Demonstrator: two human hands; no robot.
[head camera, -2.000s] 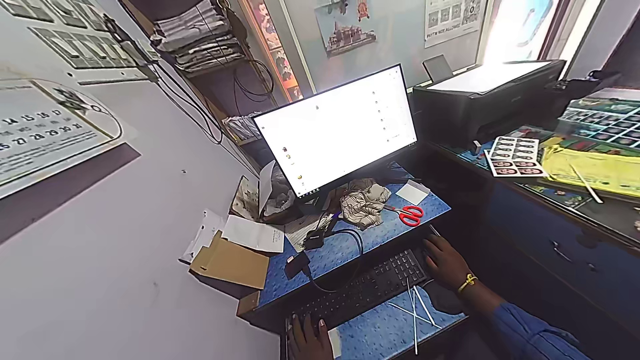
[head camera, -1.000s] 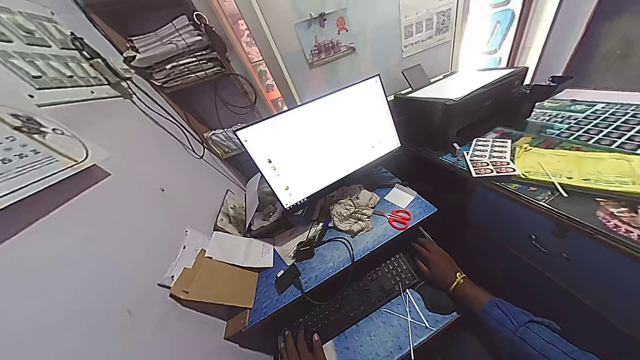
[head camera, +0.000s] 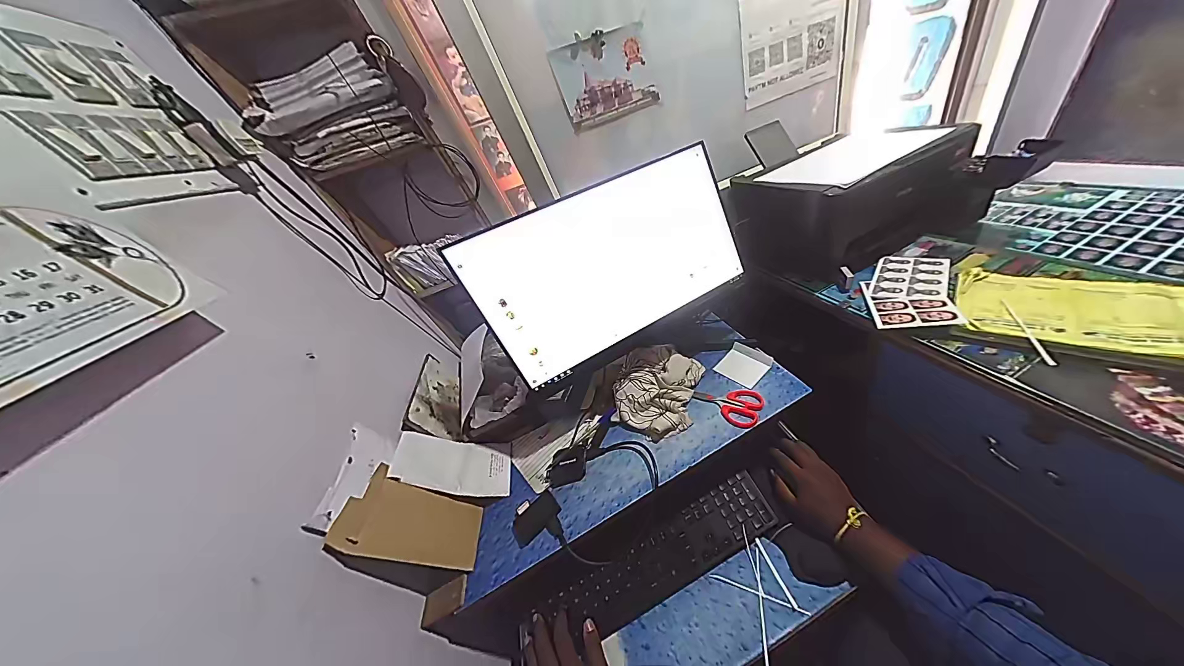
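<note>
A black keyboard (head camera: 661, 550) lies on the pull-out shelf of a blue-topped desk. My left hand (head camera: 561, 640) rests at its lower left end, fingers spread, partly cut off by the frame's bottom edge. At the keyboard's right end is my right hand (head camera: 814, 486), with a yellow band at the wrist; a thin light object shows by its fingertips, and whether it is held is unclear. A dark mouse pad (head camera: 814, 555) lies below that wrist. Thin white strips (head camera: 760, 592) cross in front of the keyboard. Above stands a lit monitor (head camera: 601, 264).
Red-handled scissors (head camera: 742, 408) lie beside a crumpled cloth (head camera: 655, 393) and a white paper (head camera: 743, 366). Black cables and an adapter (head camera: 538, 520) sit near a brown cardboard piece (head camera: 407, 523). A black printer (head camera: 851, 208), photo sheets (head camera: 914, 291) and a yellow packet (head camera: 1073, 313) are at right.
My right hand has stayed by the keyboard's right end and my left by its lower left end. The view has shifted slightly; nothing else has plainly changed.
</note>
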